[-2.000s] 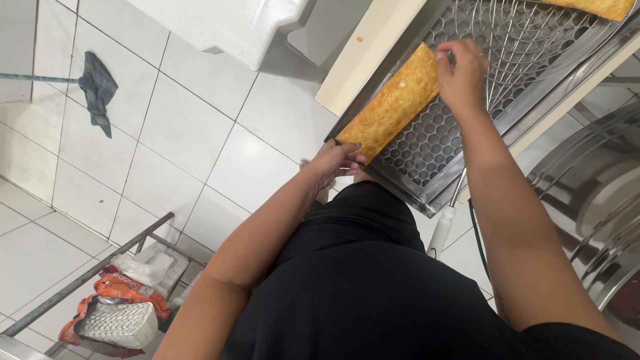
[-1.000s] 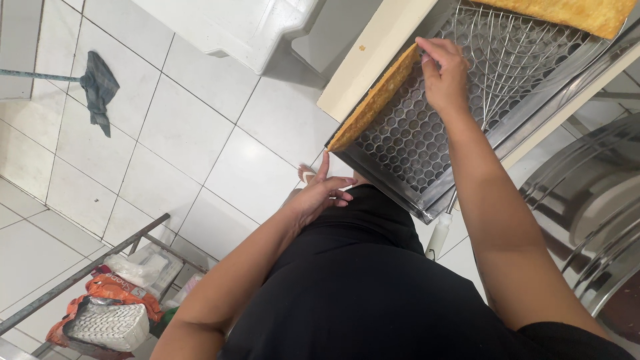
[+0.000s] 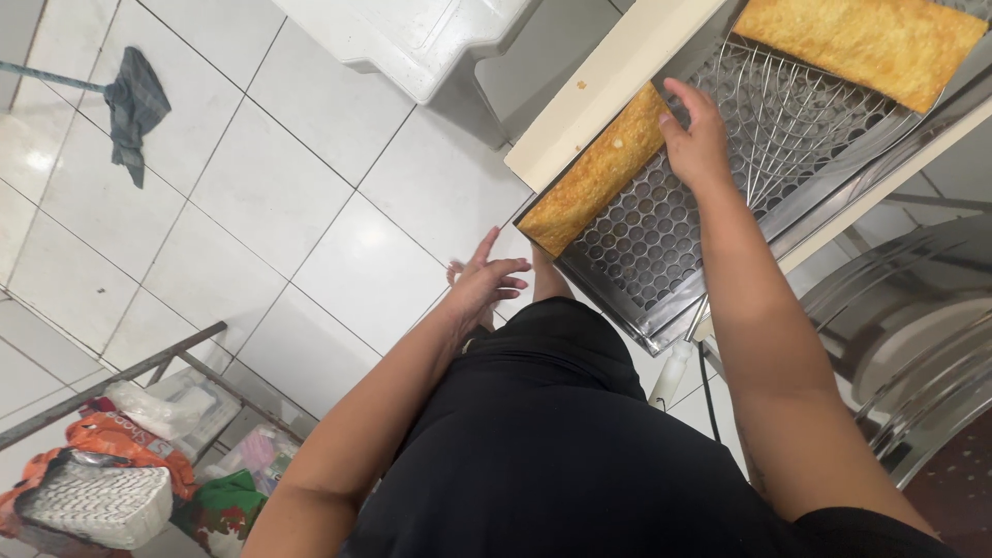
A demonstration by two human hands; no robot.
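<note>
A long, golden fried pastry (image 3: 595, 174) leans along the left wall of a metal draining tray with a perforated bottom (image 3: 647, 240). My right hand (image 3: 694, 136) is at its upper end, thumb and forefinger apart, the fingertips close to or touching the edge. My left hand (image 3: 492, 279) hovers below the pastry's lower end, fingers spread, with nothing in it. A round wire skimmer (image 3: 783, 124) lies in the tray, its white handle (image 3: 671, 372) sticking out over the near edge. Another fried pastry (image 3: 860, 46) lies at the upper right, partly over the skimmer.
A white plastic stool (image 3: 434, 46) stands left of the tray. Large round metal ware (image 3: 860, 310) is at the right. A mop with a grey cloth (image 3: 136, 108) rests on the tiled floor. At lower left, a metal rack (image 3: 174, 349) is beside bags and a white woven basket (image 3: 101, 496).
The pastry by my hands was tilted up on its edge one second ago; now its broad face shows again. My left hand, at its lower end two seconds ago, is now away from it.
</note>
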